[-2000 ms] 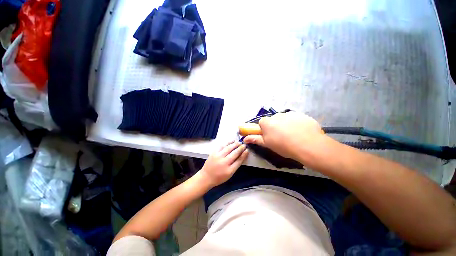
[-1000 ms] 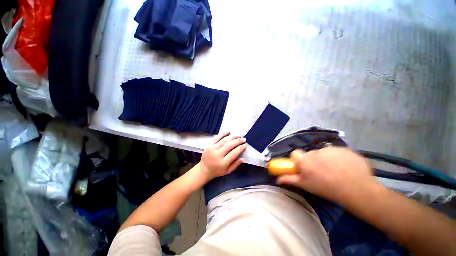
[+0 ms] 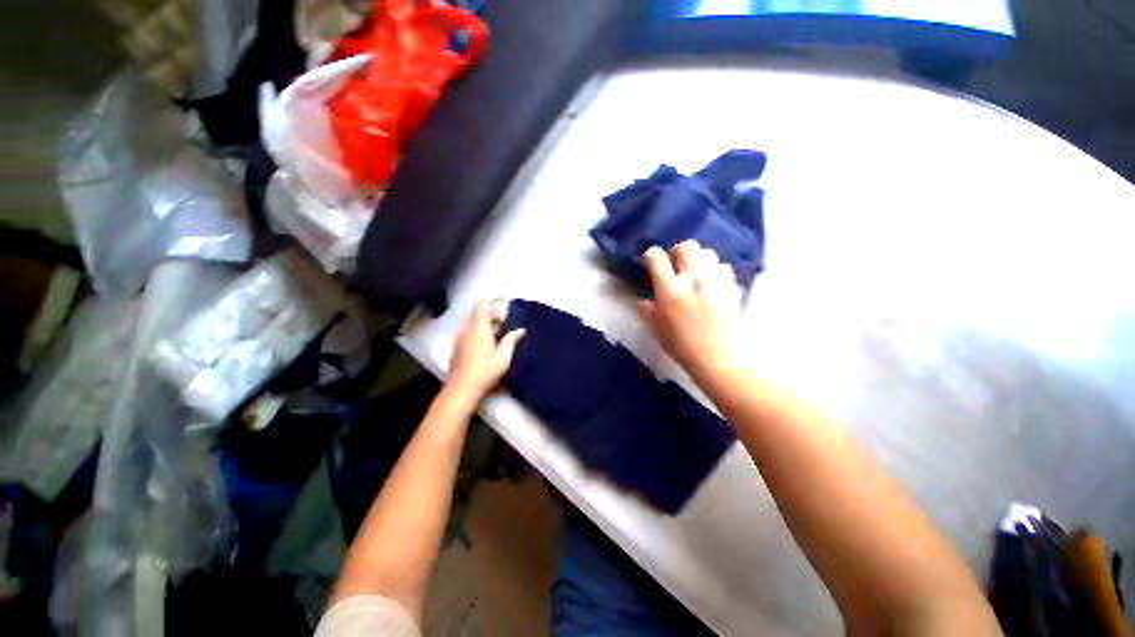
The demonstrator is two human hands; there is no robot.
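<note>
A neat overlapping row of navy fabric pieces (image 3: 610, 404) lies along the table's near left edge. My left hand (image 3: 476, 355) is at the row's far left end, with thumb and fingers at its edge; whether it grips a piece is unclear. A loose heap of navy pieces (image 3: 685, 214) lies farther back. My right hand (image 3: 687, 299) reaches over the heap's near side, fingertips on the fabric; whether they have closed on a piece is hidden by blur. The steam iron (image 3: 1039, 572), with its orange-yellow handle, stands at the lower right, partly cut off by the frame.
A long dark padded shape (image 3: 498, 137) runs along the left edge of the white-covered table (image 3: 871, 237). Red (image 3: 392, 93) and white bags and clear plastic bundles (image 3: 243, 336) lie to the left. A blue-edged object (image 3: 834, 31) is beyond the table's far edge.
The view has swung left. My right hand has let go of the iron and moved to the heap. My left hand has moved to the row's left end. The single piece near the front edge no longer shows separately.
</note>
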